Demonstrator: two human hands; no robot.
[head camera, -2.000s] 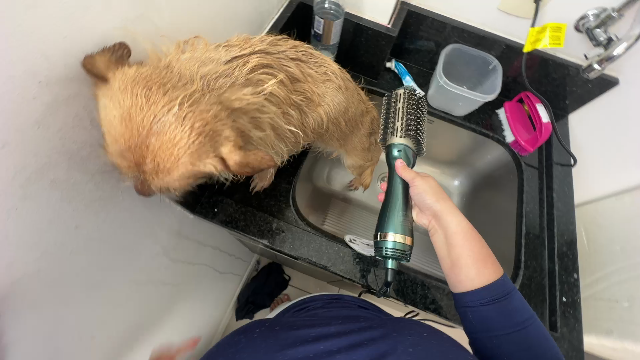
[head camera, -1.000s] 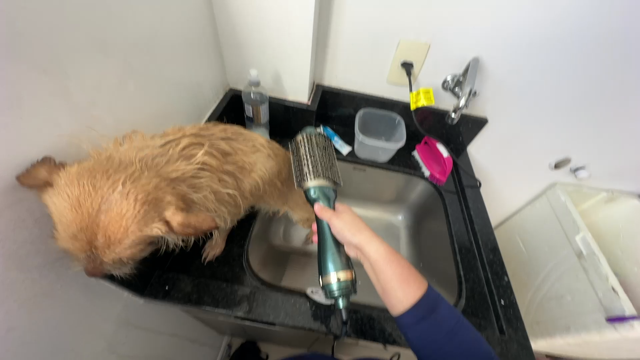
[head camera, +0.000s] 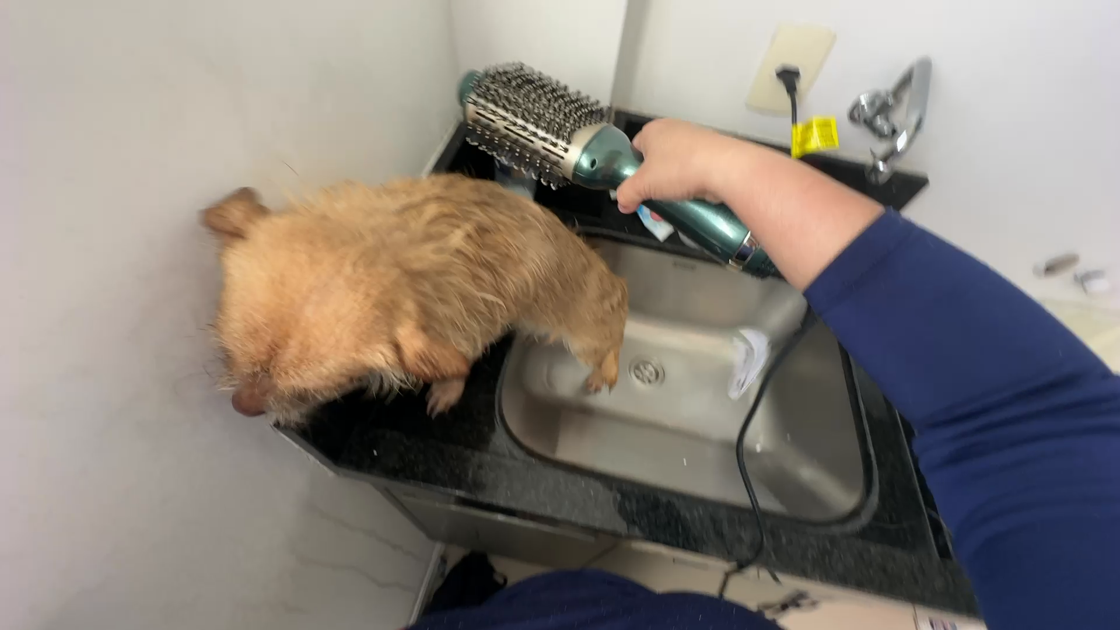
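My right hand (head camera: 678, 166) grips the handle of a green hot-air brush (head camera: 709, 226). Its round bristled head points left, above and behind the back of a tan, damp-looking dog (head camera: 420, 262). The dog stands at the left of the counter, front paw on the black stone and a hind paw in the steel sink (head camera: 647, 455). The brush's black cord (head camera: 744, 446) hangs across the sink and over the front edge. My left hand is out of view.
Behind the sink, a tube (head camera: 654, 223) lies partly hidden below the brush. A chrome faucet (head camera: 894, 118) and a wall outlet (head camera: 792, 66) with a plug are on the back wall. A whitish item (head camera: 748, 362) lies in the sink. The wall (head camera: 131, 306) is close beside the dog.
My right hand has raised the brush from over the front of the sink toward the back. The brush, upright in view before, now points left over the dog's rear side.
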